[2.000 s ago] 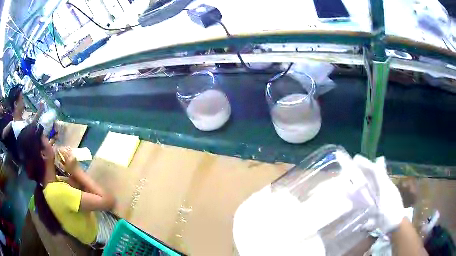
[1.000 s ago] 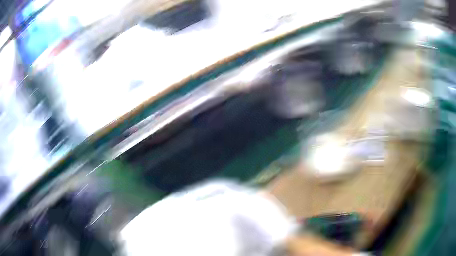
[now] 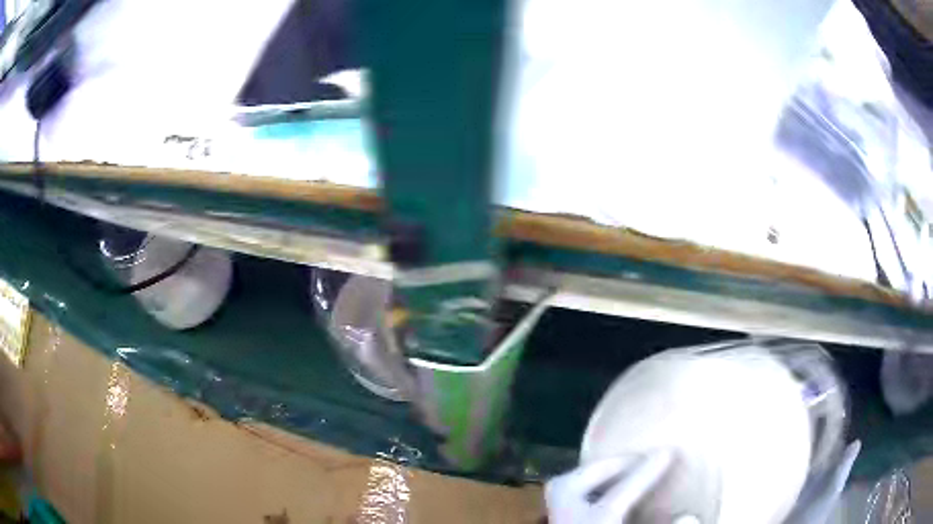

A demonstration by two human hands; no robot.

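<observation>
A clear jug (image 3: pixel 721 425) with a white lower part is held up at the lower right, over the front edge of the belt. Its white end faces toward me and its clear wall shows behind, on the right. My left hand (image 3: pixel 612 491), in a white glove, is on the lower left of the jug, cut off by the bottom edge. A narrow part of my right hand (image 3: pixel 845 479), also white-gloved, shows against the jug's lower right side; the rest is hidden or out of the picture.
Jugs stand on the dark green conveyor (image 3: pixel 271 353), one at left (image 3: pixel 189 287), one (image 3: pixel 363 333) partly behind the green post (image 3: pixel 440 123), another (image 3: pixel 907 381) at the right edge. The white shelf (image 3: pixel 655 133) runs above. Taped cardboard (image 3: pixel 235 471) covers the bench.
The view has swung and blurred, then settled nearer the belt and post. The held jug now shows its white end toward me at the lower right. The yellow-shirted person has left the view.
</observation>
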